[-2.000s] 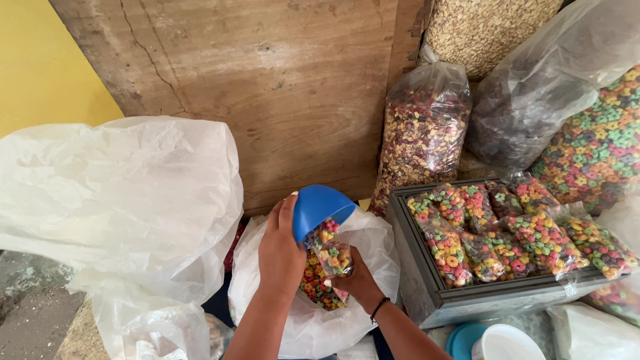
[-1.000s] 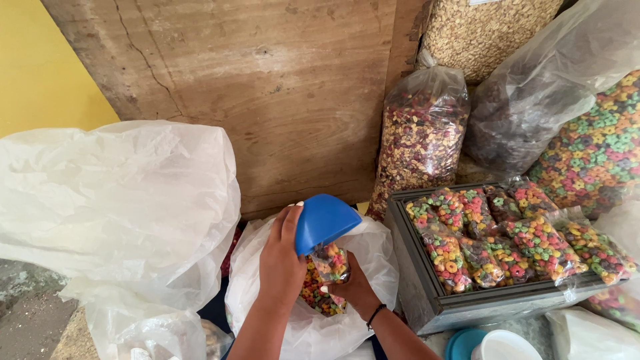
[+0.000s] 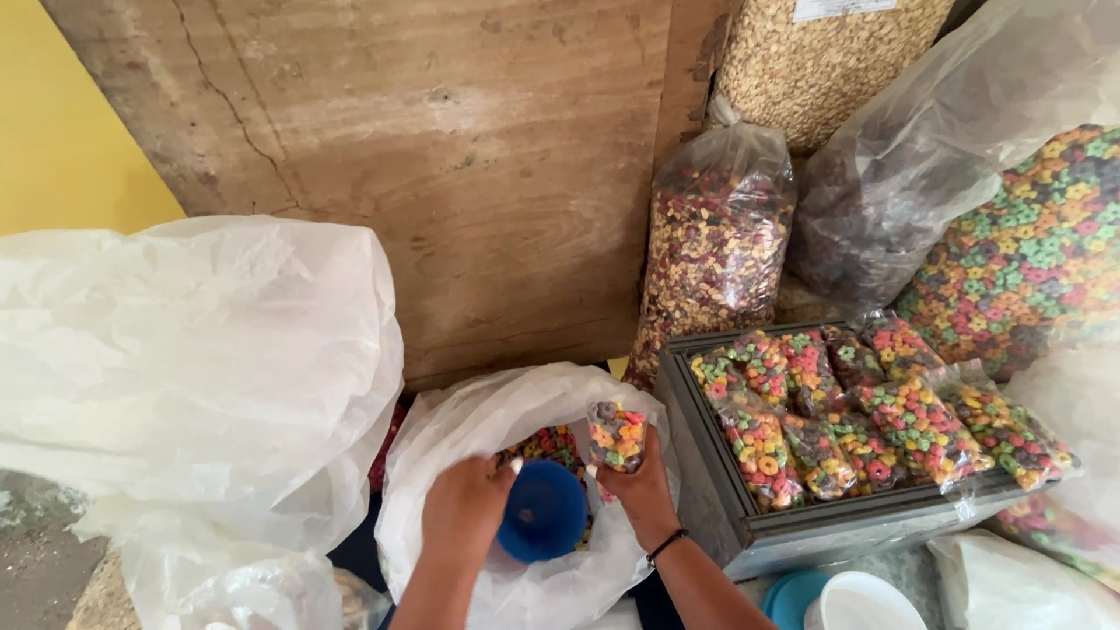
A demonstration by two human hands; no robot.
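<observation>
Colourful cereal pieces lie inside an open white plastic sack low in the middle of the head view. My left hand grips the rim of a blue plastic bowl, whose inside faces me over the sack's mouth. In my right hand is a small clear plastic bag of cereal, held upright at the right side of the sack. A dark bracelet circles my right wrist.
A grey crate of filled cereal bags stands at the right. Behind it are large sacks of mixed cereal, flakes and coloured cereal. White plastic sheeting bulges at left; a white tub sits at the bottom.
The blue bowl was tipped over the small bag in my right hand; now it is lower, apart from the bag, its inside facing me. The small bag has moved right, away from the bowl.
</observation>
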